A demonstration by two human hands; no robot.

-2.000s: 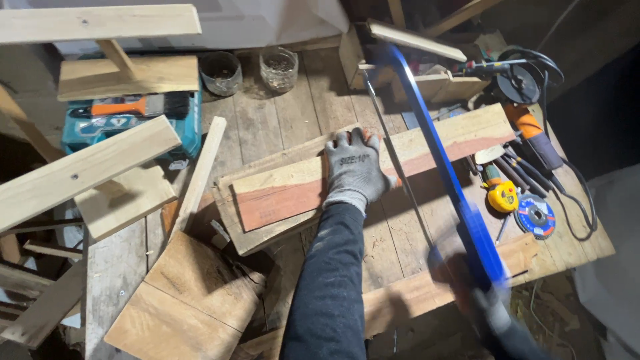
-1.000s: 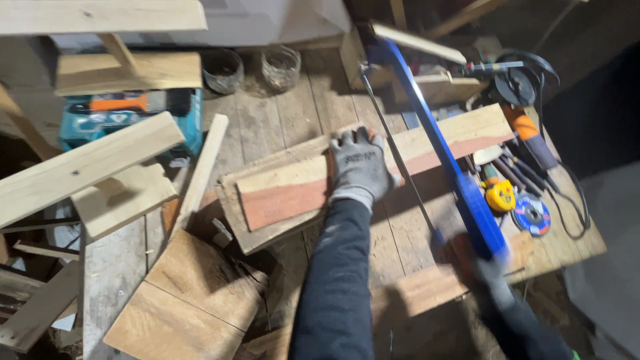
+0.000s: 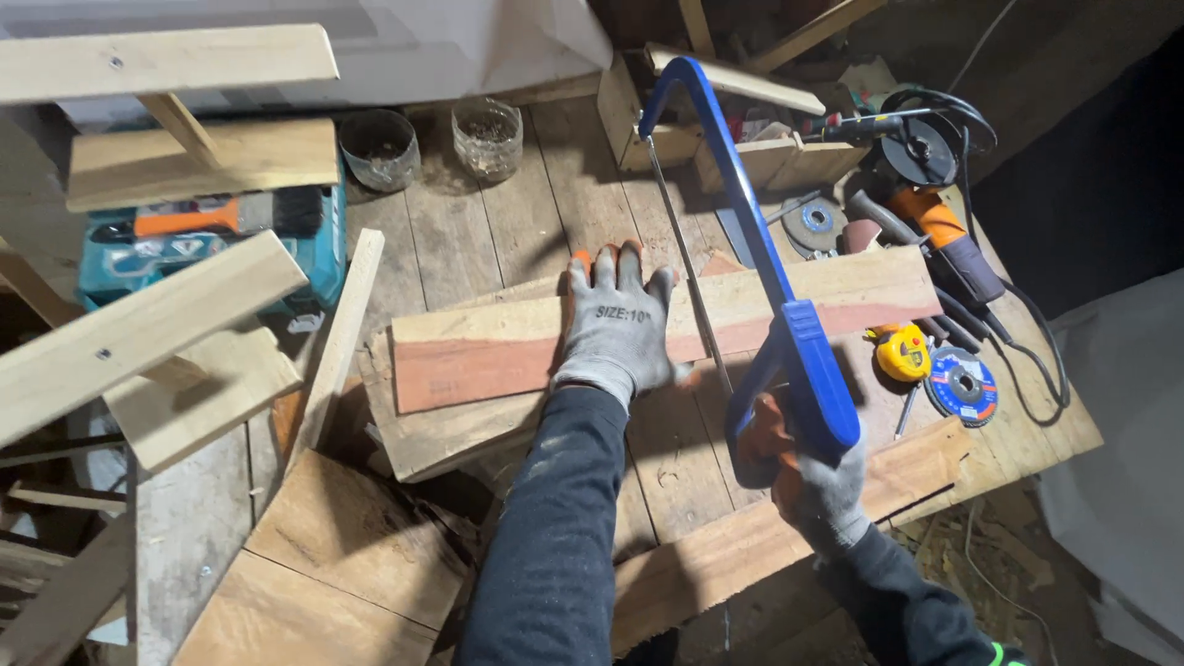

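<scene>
My left hand (image 3: 615, 324), in a grey work glove with orange fingertips, presses flat on a two-toned wooden board (image 3: 472, 356), fingers spread over its far edge. The board rests partly on another wooden piece (image 3: 435, 439). My right hand (image 3: 819, 472), gloved alike, is closed around the handle of a blue hacksaw (image 3: 740, 194). The saw's frame points up and away, and its thin blade crosses the board just right of my left hand. Whether the blade has cut into the wood I cannot tell.
An angle grinder (image 3: 943, 231), yellow tape measure (image 3: 902, 351) and flap disc (image 3: 962, 387) lie right. Two cut-down plastic containers (image 3: 379, 153) stand behind. Left are a teal case (image 3: 319, 250), a paintbrush (image 3: 203, 220) and wooden assemblies (image 3: 166, 65). Another board (image 3: 703, 578) lies along the near edge.
My right hand, blurred in the earlier frames, now shows sharply, still around the saw handle. My left hand stays on the board in all the frames.
</scene>
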